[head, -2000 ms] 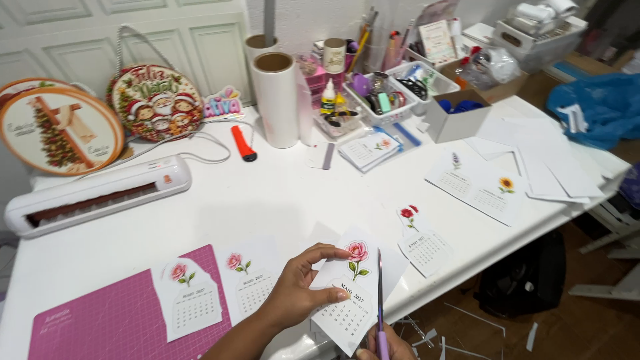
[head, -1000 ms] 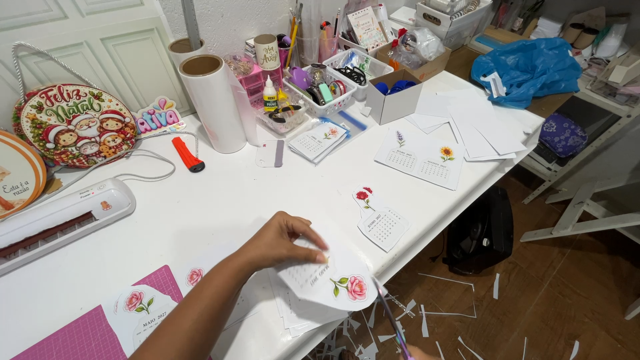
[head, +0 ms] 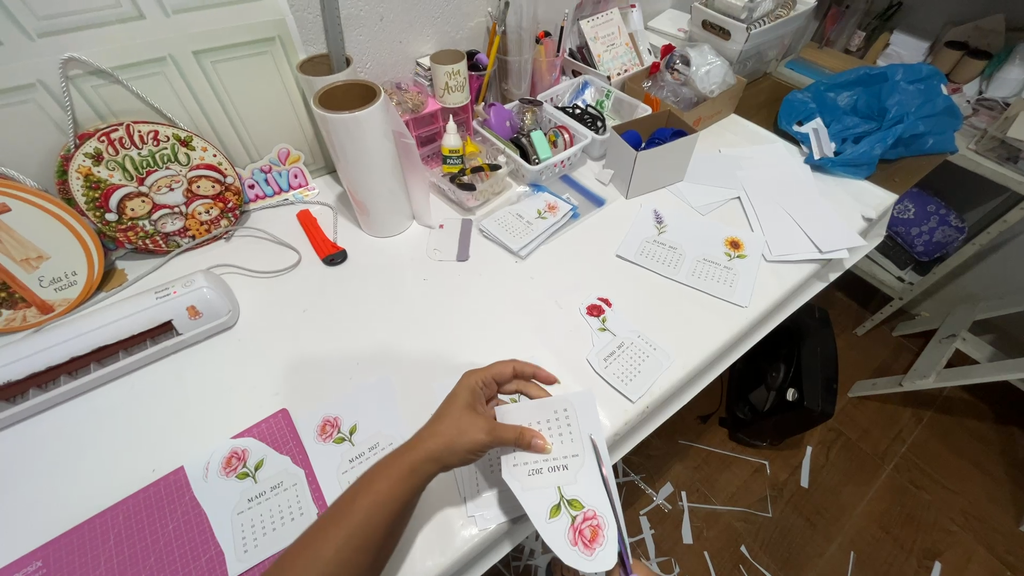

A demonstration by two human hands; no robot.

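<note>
My left hand pinches a printed calendar page with a pink rose, turned upside down, over the table's front edge. Scissors with a purple handle lie along the page's right edge. Only a bit of my right hand shows at the bottom edge, at the scissors' handle. Under the held page are more printed sheets. A rose page with a cut outline lies on the pink cutting mat, and another rose page lies beside it. A cut-out with red flowers lies to the right.
A white laminator, an orange-red cutter and a white roll stand or lie at the left and back. Baskets of supplies and a grey box line the back. Flower calendar sheets lie right. Paper scraps litter the floor.
The rose page was upright in my left hand two seconds ago; it is now upside down, with the rose toward me. The view has shifted to the right.
</note>
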